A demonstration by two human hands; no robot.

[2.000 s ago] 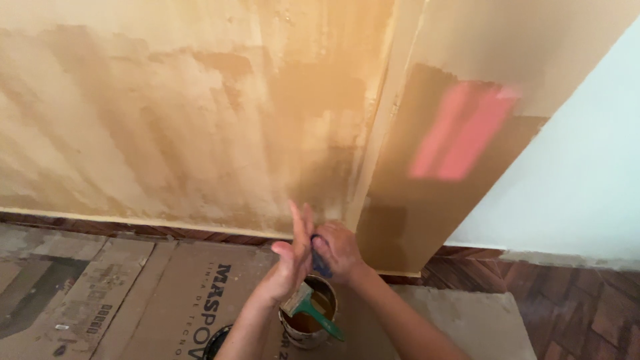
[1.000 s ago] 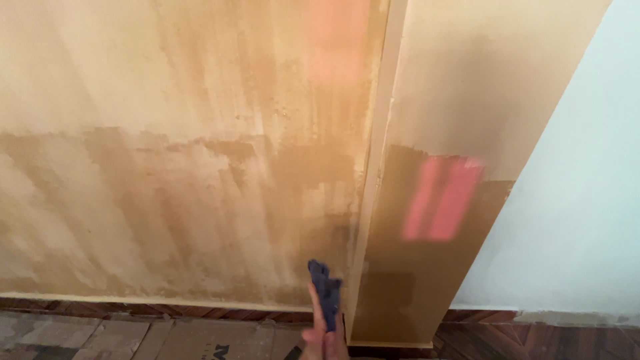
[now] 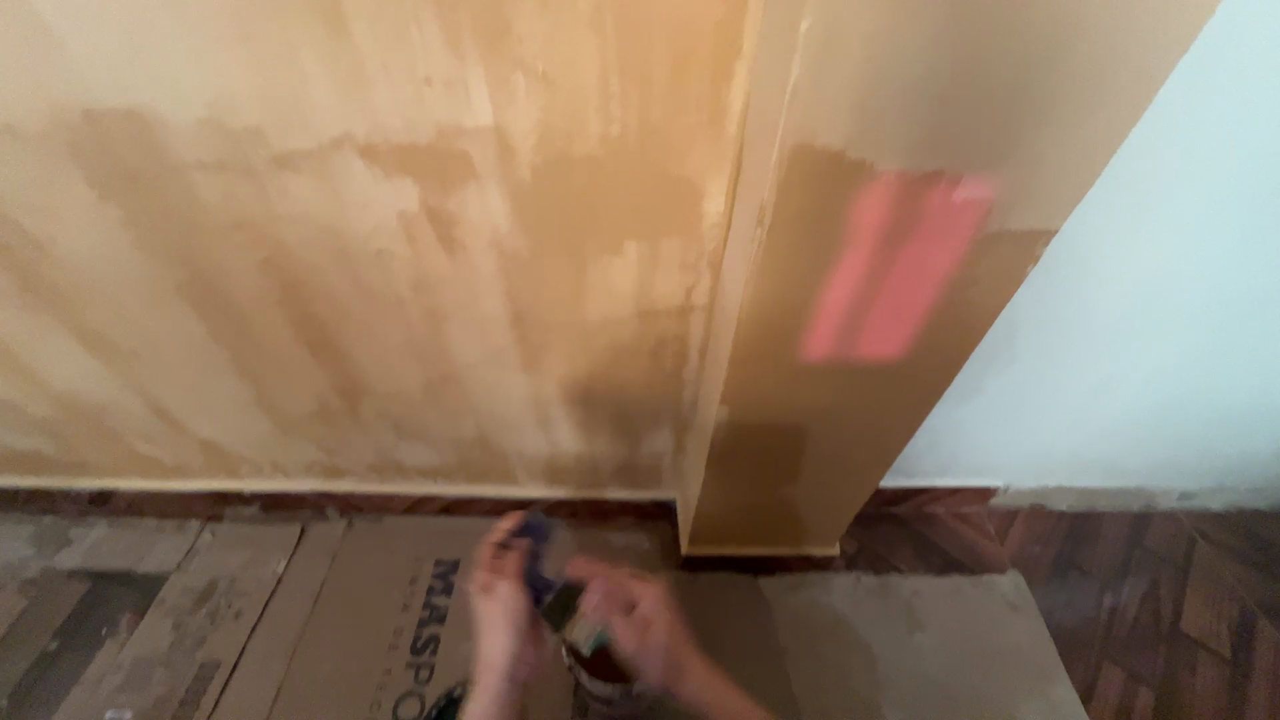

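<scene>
Low in the head view, my left hand (image 3: 503, 590) is closed on a dark blue cloth (image 3: 537, 560). Just to its right, my right hand (image 3: 632, 610) is over the paint can (image 3: 605, 680), its fingers around a brush (image 3: 585, 632) whose green part shows at the can's mouth. Both hands are blurred, so the exact finger hold is hard to see. Brownish liquid shows inside the can. Behind them rises a wall (image 3: 400, 300) with streaky tan paint, beside a projecting column (image 3: 860, 430) with a darker lower part.
Cardboard sheets (image 3: 380, 600) bearing print cover the floor along the wall. A dark round object (image 3: 447, 702) lies left of the can at the bottom edge. Herringbone wood floor (image 3: 1150, 600) shows at the right, below a pale wall (image 3: 1130, 370).
The blue cloth, raised before the wall a second ago, is now low beside the can. My right hand has come to the brush, which stood in the can two seconds ago.
</scene>
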